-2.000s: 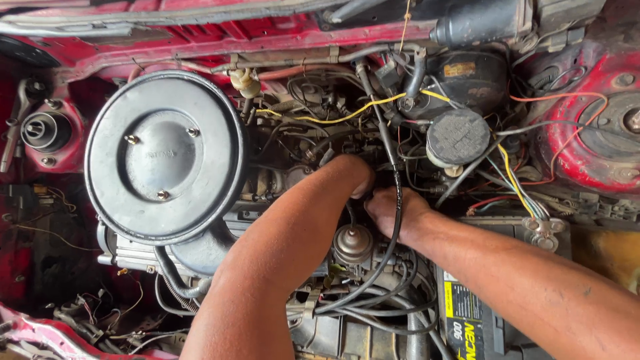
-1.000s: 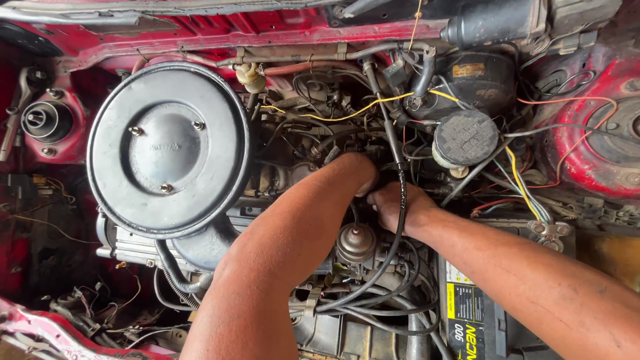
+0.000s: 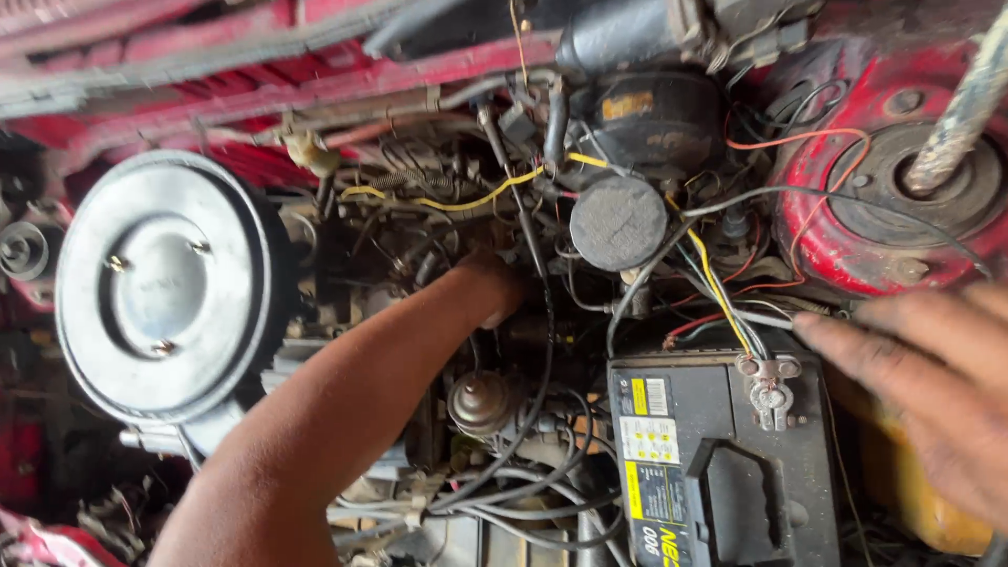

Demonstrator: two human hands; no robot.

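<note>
My left hand [image 3: 492,287] reaches down into the engine bay among hoses and cables; its fingers are hidden, so what it touches cannot be seen. Just right of it runs a black cable [image 3: 543,315], and below sits a round metal engine part [image 3: 478,402]. My right hand [image 3: 921,378] is blurred at the right edge, over the right side of the bay, beside the car battery [image 3: 709,441]. Its fingers are stretched out, with a fingertip at a thin pale rod or wire [image 3: 760,319]; whether it grips this is unclear.
A round air filter housing [image 3: 161,283] stands at the left. Yellow wiring [image 3: 480,201] crosses behind my left hand. A round black cap [image 3: 618,223] sits behind the battery. At the upper right, a weathered rod [image 3: 961,110] rises over the red strut tower [image 3: 811,205].
My right hand has left the spot beside my left hand and moved right, past the battery. My left hand stays deep in the engine bay. The view has shifted to the right.
</note>
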